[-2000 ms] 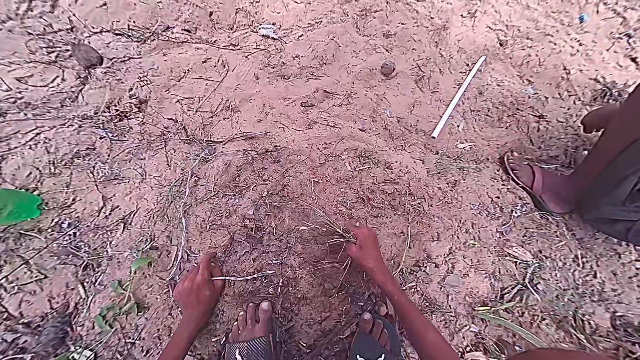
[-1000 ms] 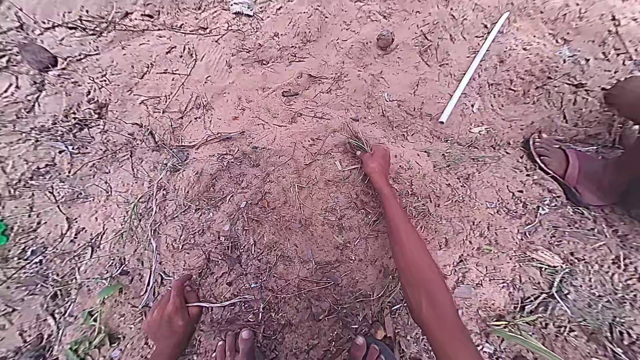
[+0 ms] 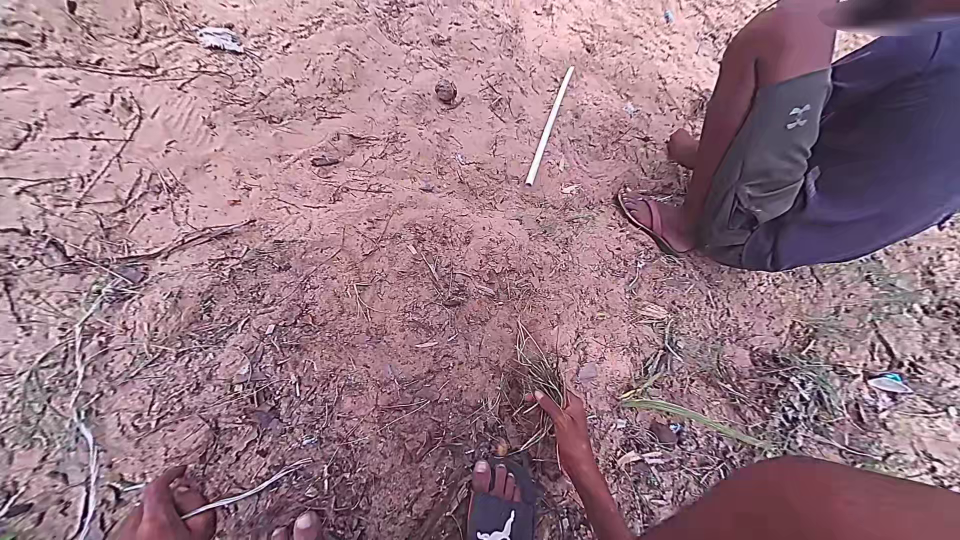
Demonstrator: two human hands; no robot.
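My right hand point(image 3: 566, 424) is closed around a tuft of thin dry grass point(image 3: 541, 373), low over the sandy ground just above my foot in a dark sandal point(image 3: 501, 510). At the bottom left, my left hand point(image 3: 169, 510) grips a thin pale stem point(image 3: 251, 492) that sticks out to the right between its fingers. Part of that hand is cut off by the frame's lower edge. Bits of dry grass and twigs lie scattered on the soil between the two hands.
A person in grey shorts point(image 3: 776, 150) squats at the upper right, one sandalled foot point(image 3: 656, 219) on the sand. Farther up lie a white stick point(image 3: 550, 127), a small round brown object point(image 3: 445, 91) and a crumpled white scrap point(image 3: 220, 40). A long green blade point(image 3: 694, 418) lies right of my right hand.
My right hand has come back from farther out on the ground to near my foot, with grass in it. My left hand still holds the stem. More of the other person is in view.
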